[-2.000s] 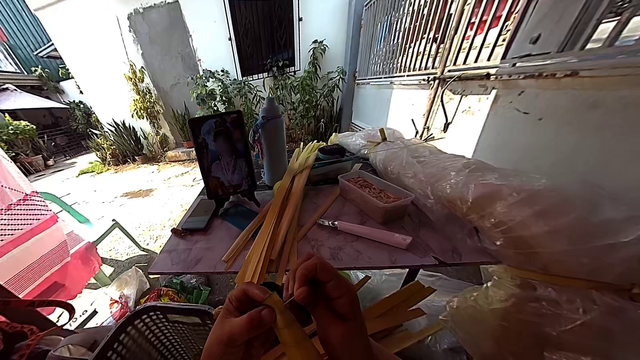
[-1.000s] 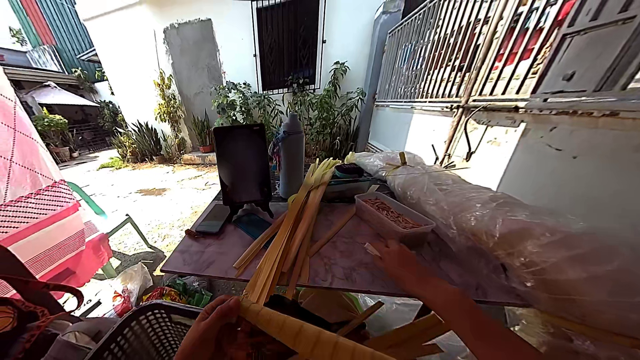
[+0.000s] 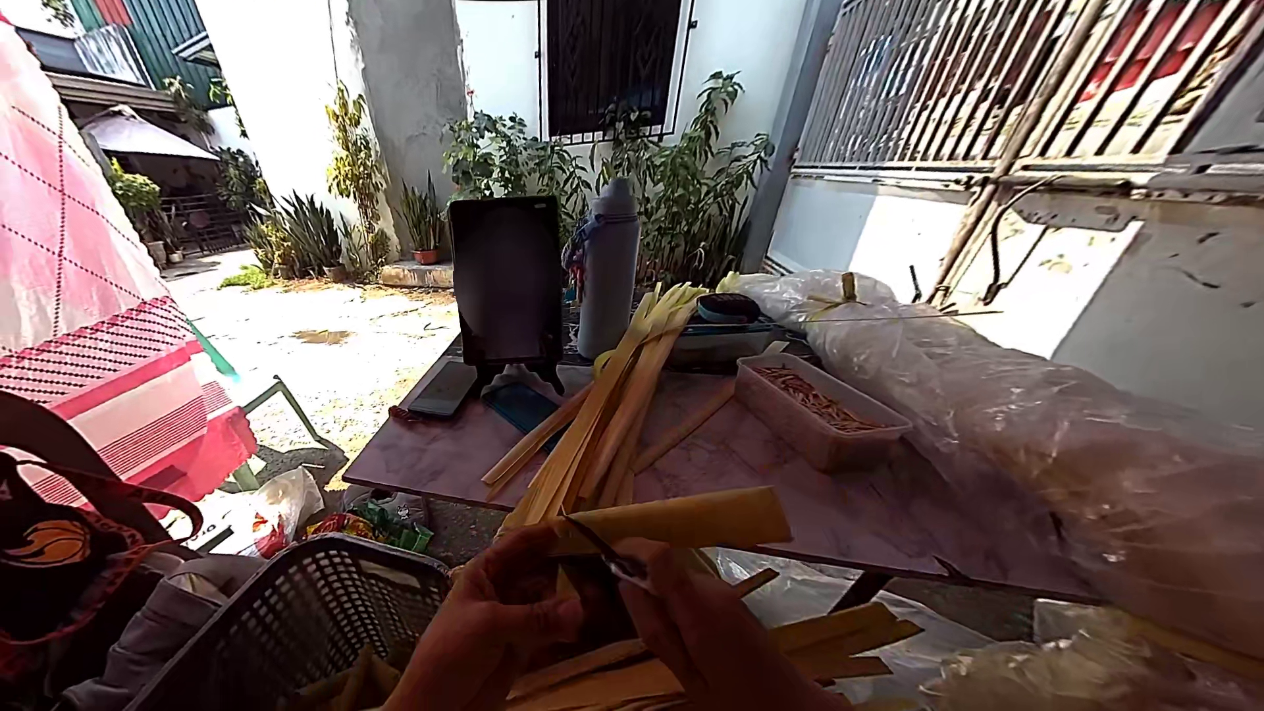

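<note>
My left hand (image 3: pixel 499 607) grips one end of a yellow-green leaf strip (image 3: pixel 681 518), which extends to the right above my hands. My right hand (image 3: pixel 681 612) holds a knife (image 3: pixel 597 543), its thin dark blade against the strip near my left fingers; most of the handle is hidden in my fist. Just beyond, a bundle of long pale leaf strips (image 3: pixel 602 415) lies on the marbled table (image 3: pixel 721 484). More cut strips (image 3: pixel 829 637) are below and to the right of my hands, partly covered by them.
A plastic tub (image 3: pixel 820 415) of small thin pieces is on the table's right side, beside a long plastic-wrapped bundle (image 3: pixel 1027 415). A tablet (image 3: pixel 506 286) on a stand, a phone (image 3: pixel 444 388) and a tall bottle (image 3: pixel 609 267) are at the back left. A dark plastic basket (image 3: pixel 296 602) is at lower left.
One second ago my right hand was reaching over the table near the tub, where a pink-handled knife lay two seconds ago. It is back beside my left hand, holding the knife against the strip.
</note>
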